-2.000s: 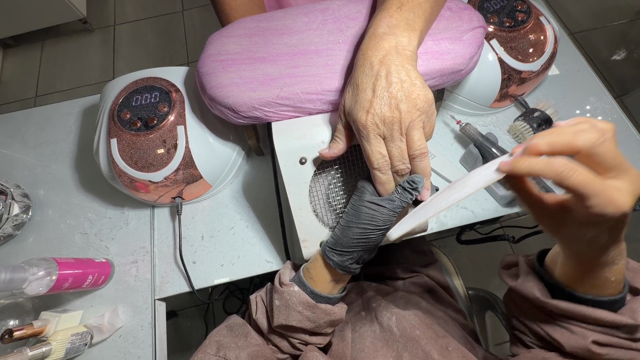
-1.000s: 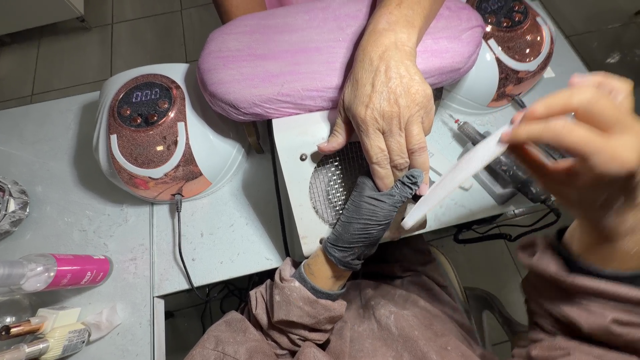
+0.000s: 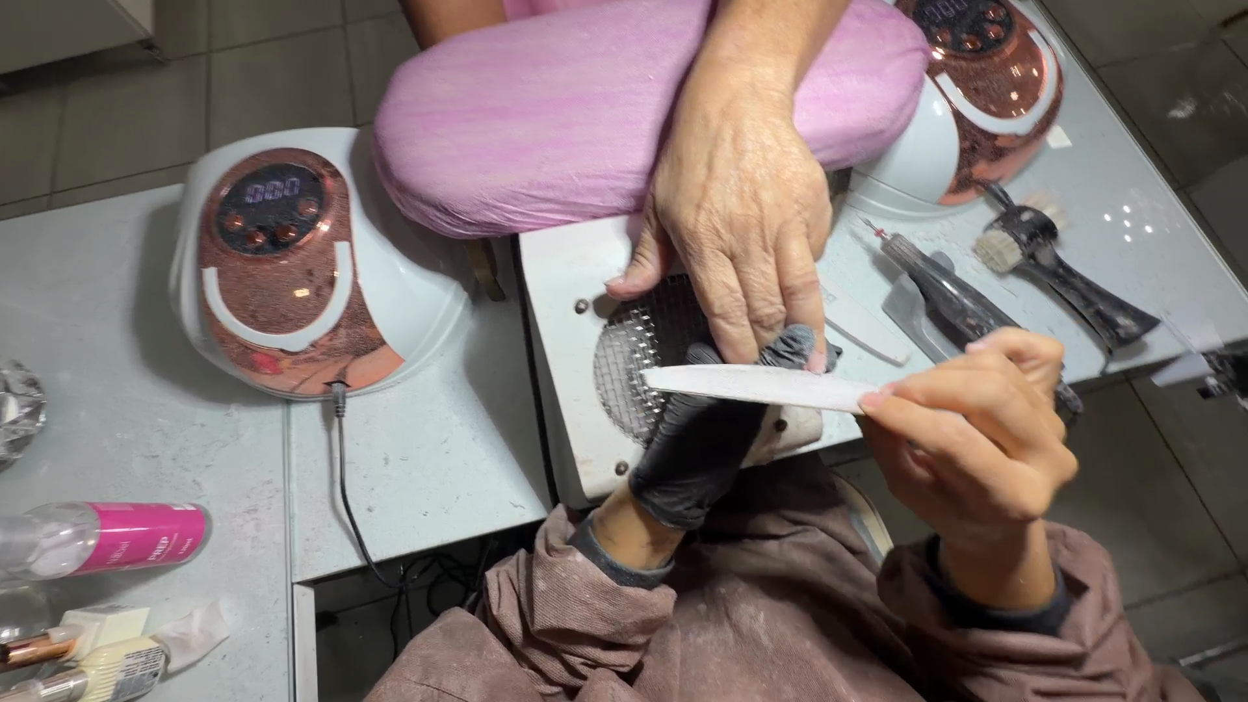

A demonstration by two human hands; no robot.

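My right hand [image 3: 975, 429], bare, pinches one end of a white nail file [image 3: 756, 385]. The file lies level across the view, above my left hand [image 3: 717, 429], which wears a black glove. My left hand's fingers hold another person's fingertips; the file and that hand partly hide the grip. The other person's hand [image 3: 746, 205] reaches down over a pink padded armrest [image 3: 546, 117], thumb apart. Beneath both hands is a white nail dust collector [image 3: 561, 390] with a round metal grille [image 3: 624, 366].
A nail lamp [image 3: 278, 292] stands at left, another [image 3: 1004, 88] at upper right. At right lie an electric nail drill [image 3: 941, 288], a black-handled brush [image 3: 1063, 263] and a second file [image 3: 868, 331]. A pink-labelled bottle [image 3: 141, 536] and small bottles [image 3: 122, 668] are at lower left.
My right hand has come down and left from its raised place one second ago, and the file has turned from slanting to nearly level. My left hand still holds the other person's fingers.
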